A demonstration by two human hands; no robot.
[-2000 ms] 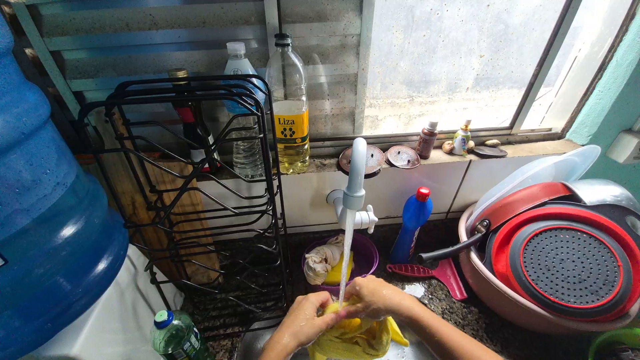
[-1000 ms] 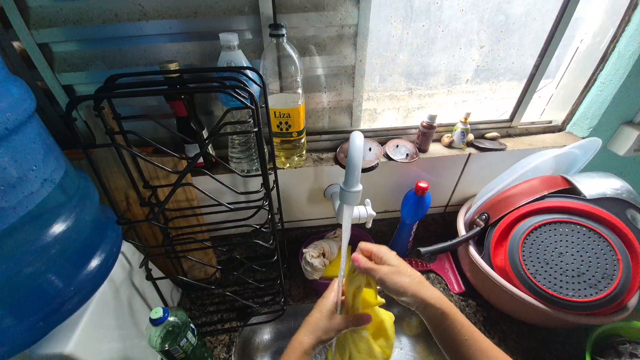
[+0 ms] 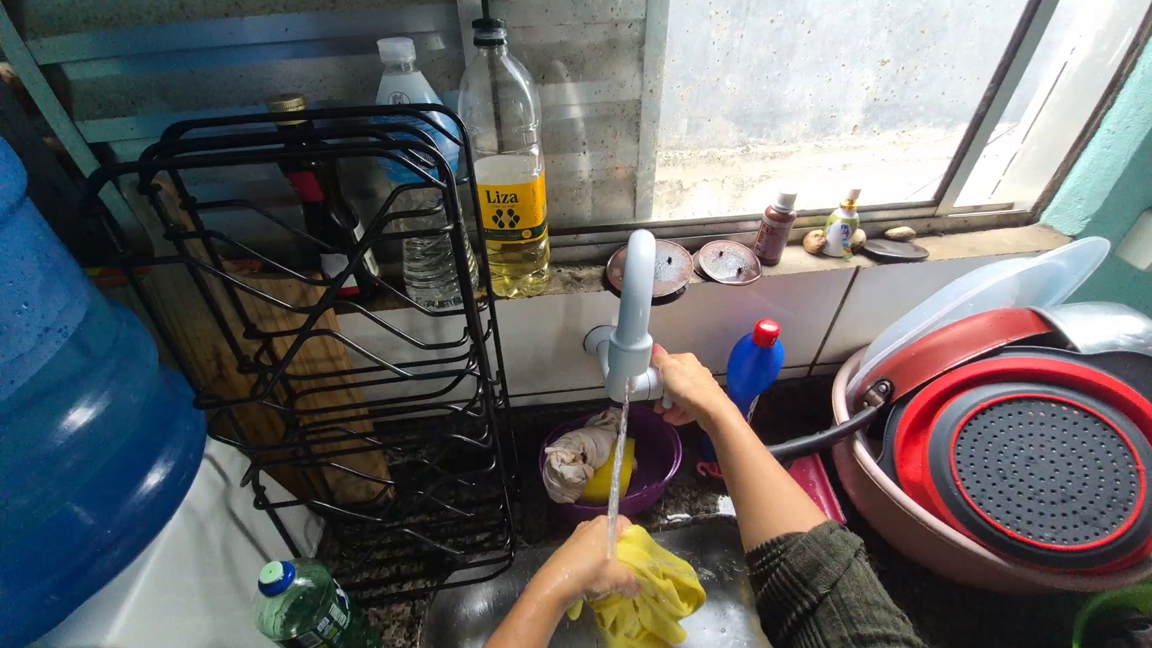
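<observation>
My left hand (image 3: 594, 562) grips a wet yellow cloth (image 3: 650, 589) over the stainless steel sink (image 3: 490, 605). A thin stream of water runs down onto that hand from the white plastic faucet (image 3: 635, 297). My right hand (image 3: 686, 387) is closed around the faucet's handle (image 3: 650, 385) on the wall side, its fingertips partly behind the spout. Behind the sink, a purple bowl (image 3: 666, 463) holds a whitish cloth (image 3: 576, 459) and a yellow sponge or cloth, which I cannot tell.
A black wire dish rack (image 3: 486, 360) stands left, near a green bottle (image 3: 306, 603) and a large blue water jug (image 3: 81, 432). A blue bottle (image 3: 754, 364) is behind my right forearm. At right, a pink basin (image 3: 850, 450) holds a red-and-black colander (image 3: 1044, 468) and a pan.
My right hand has left the yellow cloth and moved up to the faucet handle. The cloth stays in my left hand, and the water stream is thinner.
</observation>
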